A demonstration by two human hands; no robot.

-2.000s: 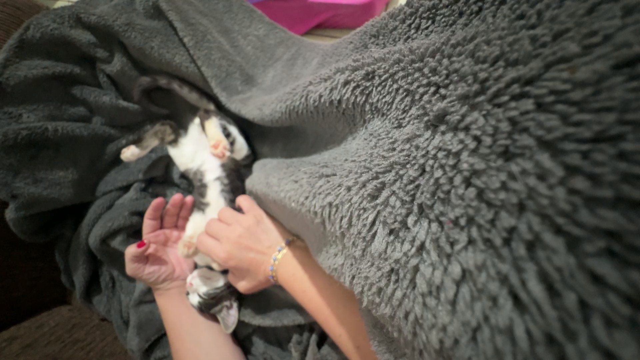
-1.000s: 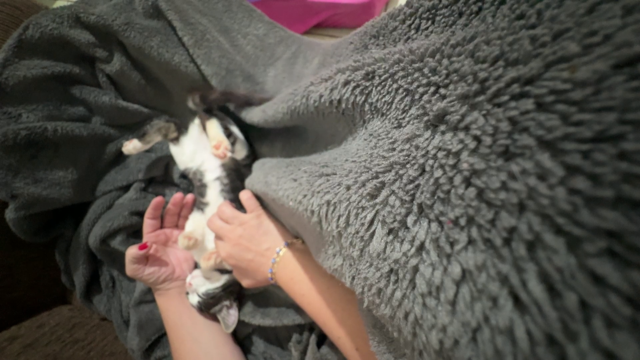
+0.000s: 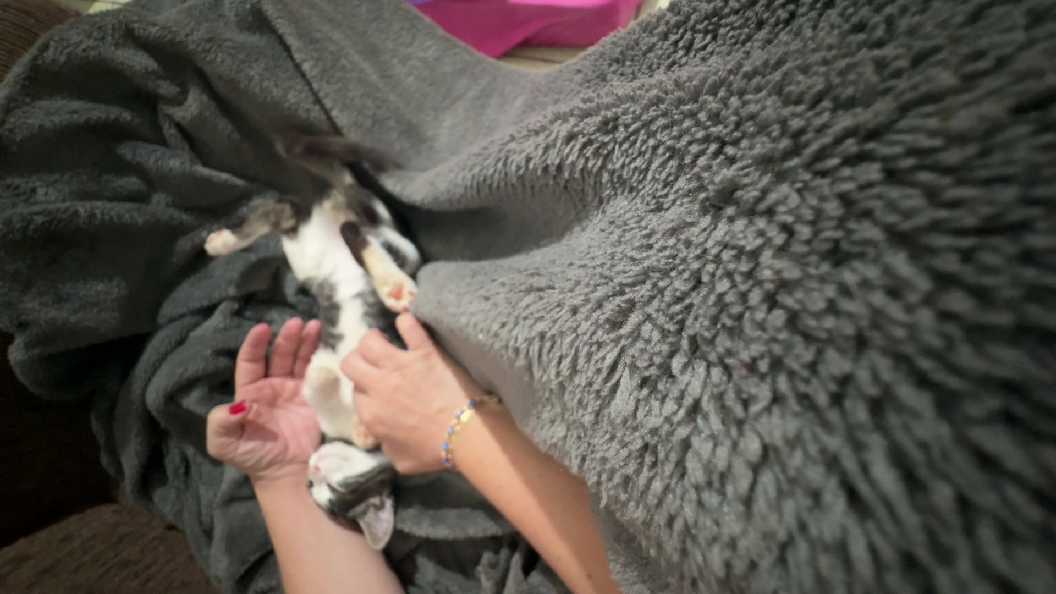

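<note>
A black, white and tabby kitten point(image 3: 342, 318) lies belly up on a grey plush blanket point(image 3: 511, 305), its head toward the bottom of the view. On the kitten's left side my left hand point(image 3: 272, 400) rests palm up, fingers apart and slightly curled, beside its chest and front paw. The kitten's head lies against my left wrist. From the other side my right hand point(image 3: 408, 396), with a beaded bracelet point(image 3: 458, 431) on the wrist, touches the kitten's chest with bent fingers. Its index finger points up near a hind paw. Whether those fingers grip fur is hidden.
Thick folds of the blanket rise on the right and bunch up at the left. Brown upholstery point(image 3: 99, 553) shows at the lower left. A bright pink item point(image 3: 544, 23) lies beyond the blanket's top edge.
The kitten's tail has swung from the left toward the right and is blurred now. Both hands stay beside its chest, with my right fingers slightly shifted.
</note>
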